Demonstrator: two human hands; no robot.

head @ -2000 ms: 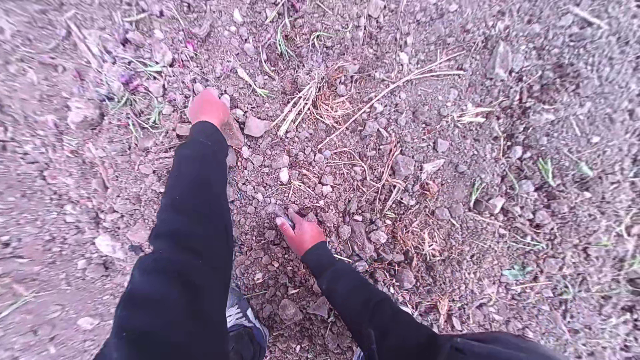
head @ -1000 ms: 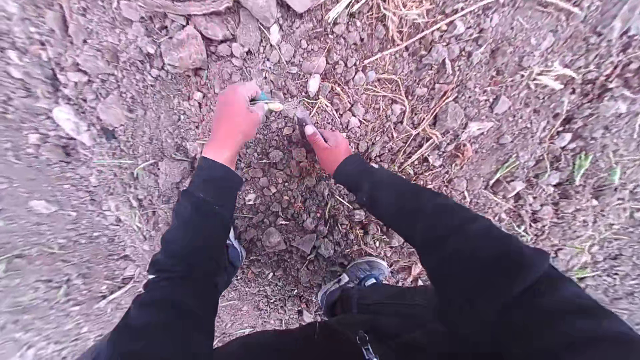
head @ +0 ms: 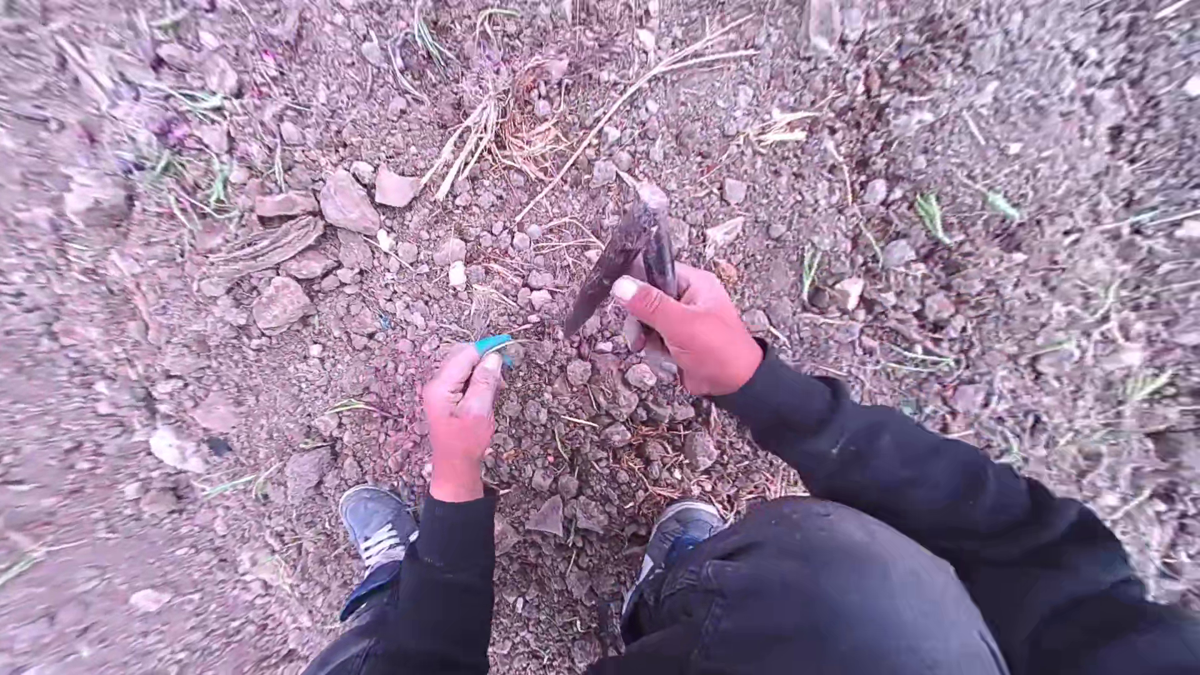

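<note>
My left hand (head: 461,412), at the centre left, pinches a small teal scrap (head: 493,345) between thumb and fingertips; what it is made of I cannot tell. A thin pale strand sticks out beside the scrap. Up and to the right, my right hand (head: 689,323) is closed around the handle of a dark, soil-covered hand tool (head: 614,258). Its broad, tapering blade points down and left, and its exact kind is unclear. Both hands are above loose, stony soil (head: 562,403) and do not touch each other.
Flat stones (head: 349,202) and a weathered piece of wood (head: 267,246) lie at the upper left. Dry stalks (head: 473,141) and a long forked twig (head: 637,82) are at the top. My shoes (head: 377,525) stand at the lower edge of the soil patch.
The dark tool is now raised and plainly visible in my right hand. My left hand still has the teal scrap seen a second ago; two seconds ago it was by the stones.
</note>
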